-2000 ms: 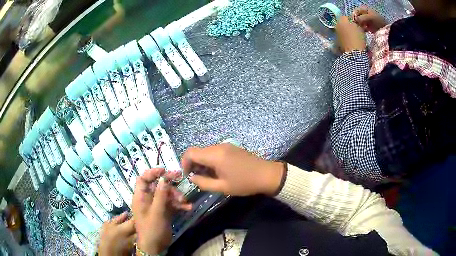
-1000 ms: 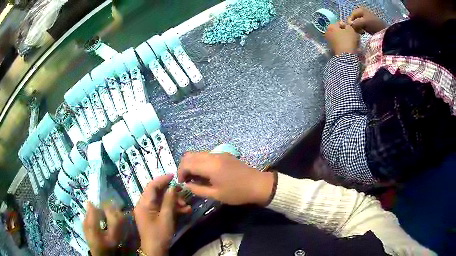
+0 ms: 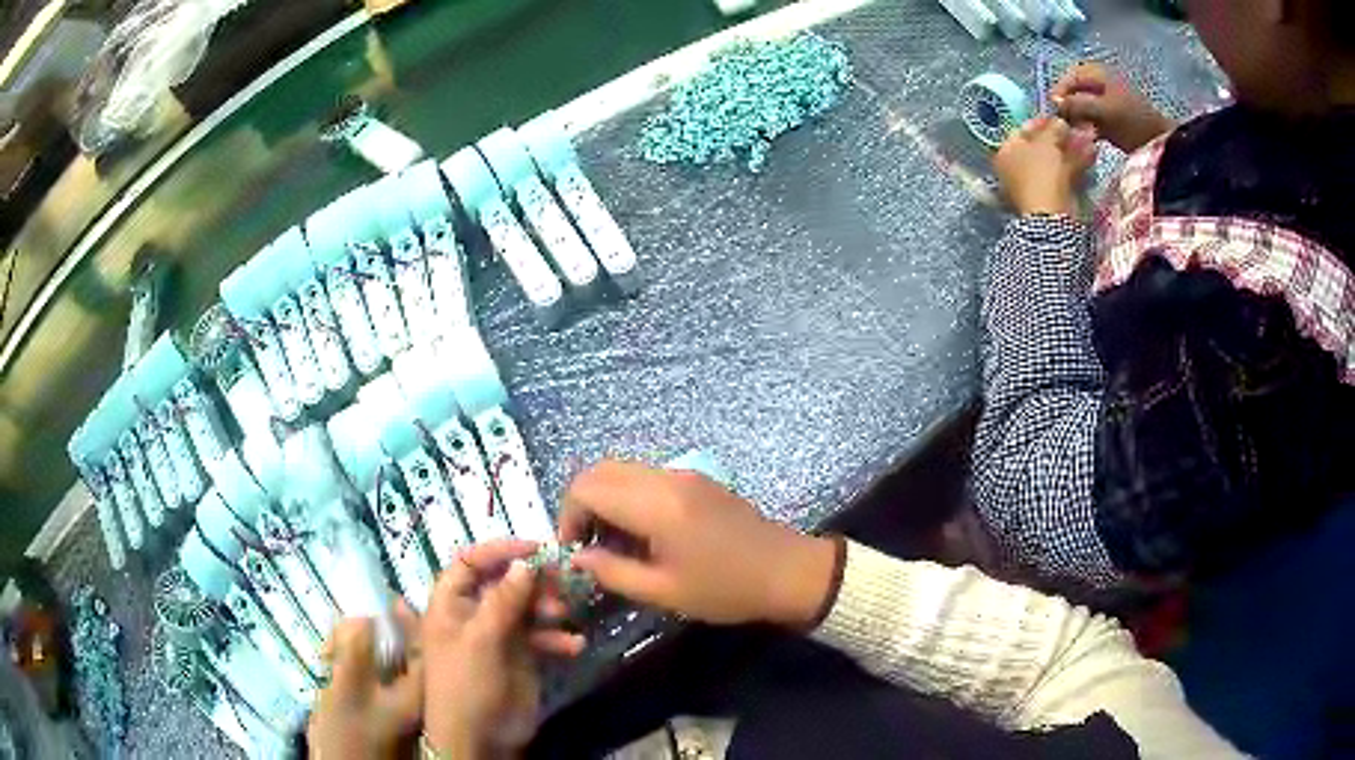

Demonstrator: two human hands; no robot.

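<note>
My left hand is at the bottom centre with a tiny teal piece pinched at its fingertips. My right hand, in a cream knit sleeve, comes from the right, and its fingertips meet the same piece. The fingers partly hide the piece, so its exact shape cannot be told. Teal and white fan bodies stand in close rows just beyond and left of my hands, handles towards me, some with thin red or dark wires. Part of a rounded teal thing shows behind my right hand.
Another person's hand is close left of my left hand, with a blurred fan body. Three fans and a teal heap of small parts lie farther back. A green belt runs beyond. A co-worker's checked sleeve is at right.
The neighbouring hand at left has lifted a fan body from the rows and now holds it lower, blurred. My hands stay together at the tiny piece. The whole view has shifted slightly.
</note>
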